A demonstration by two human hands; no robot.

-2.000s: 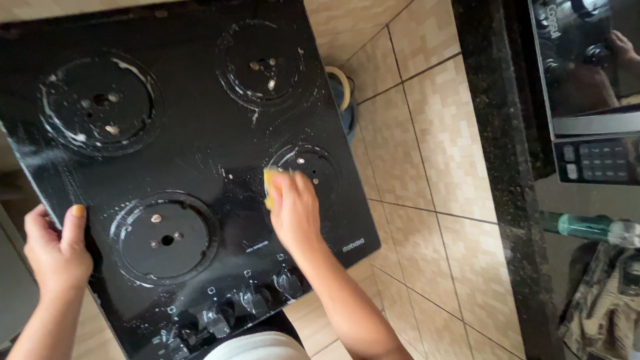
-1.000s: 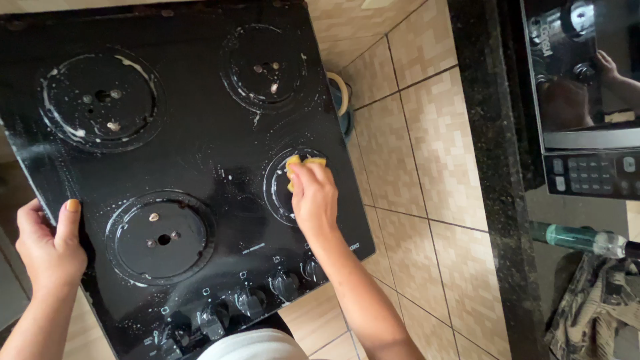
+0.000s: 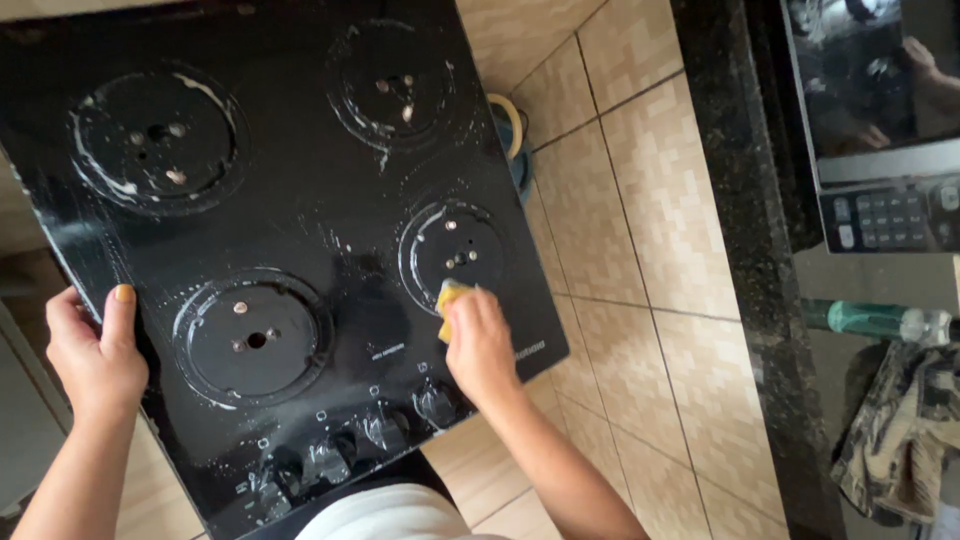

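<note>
A black gas cooktop panel [image 3: 300, 195] with soap suds on it lies tilted across the head view, its burner seats bare and its control knobs [image 3: 326, 457] along the near edge. My left hand [image 3: 97, 352] grips the panel's left edge, thumb on top and fingers mostly hidden beneath. In my right hand [image 3: 480, 337] is a yellow sponge [image 3: 448, 307], pressed to the near rim of the right front burner seat [image 3: 454, 259]. White suds ring the burner seats and streak the surface between them.
Right of the panel are beige tiles [image 3: 652, 202] and a dark granite counter edge [image 3: 757, 225]. A microwave oven [image 3: 877, 165], a green translucent bottle [image 3: 862, 318] and a patterned cloth [image 3: 900, 435] are at the far right. A blue container [image 3: 519, 172] partly shows behind the panel.
My right hand with the sponge has moved from the upper part of the right front burner seat to its near rim. My left hand still holds the panel's left edge.
</note>
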